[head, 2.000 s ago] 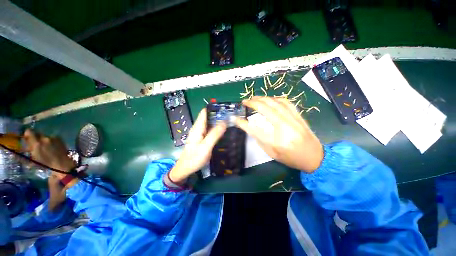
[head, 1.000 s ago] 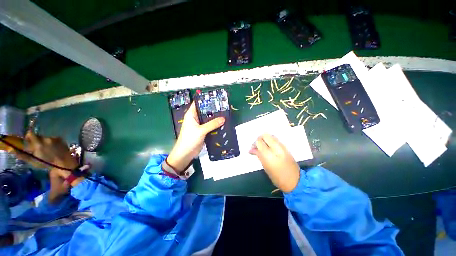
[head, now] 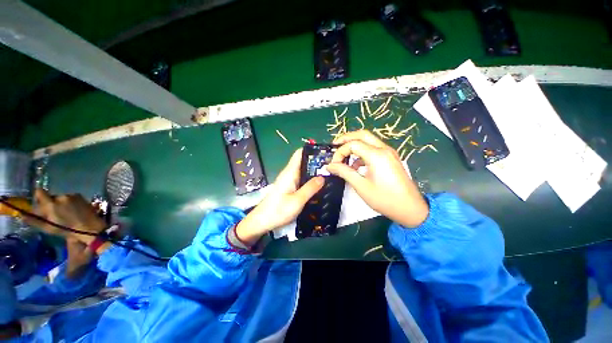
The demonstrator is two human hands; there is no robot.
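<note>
An open black phone unit (head: 321, 209) is held over white paper, with its circuit board end away from me and a small red tab at its top edge. My left hand (head: 280, 201) grips it from the left side, thumb on its face. My right hand (head: 376, 175) is over the board end, with thumb and fingertips close together on the board. A tiny pale bit shows at these fingertips; I cannot tell if they pinch it. The white paper (head: 353, 204) is partly hidden under the phone and my right hand.
A phone unit (head: 244, 157) lies at left, another (head: 468, 124) on fanned white sheets (head: 564, 151) at right. Tan strips (head: 376, 120) lie beyond the paper. A pale rail (head: 282, 102) and slanting post (head: 100, 67) border the conveyor. A neighbour's hands (head: 67, 214) are at left.
My left hand has moved the phone right and nearer over the paper. My right hand has moved up from the paper to the board end. The conveyor phones appear slightly further right.
</note>
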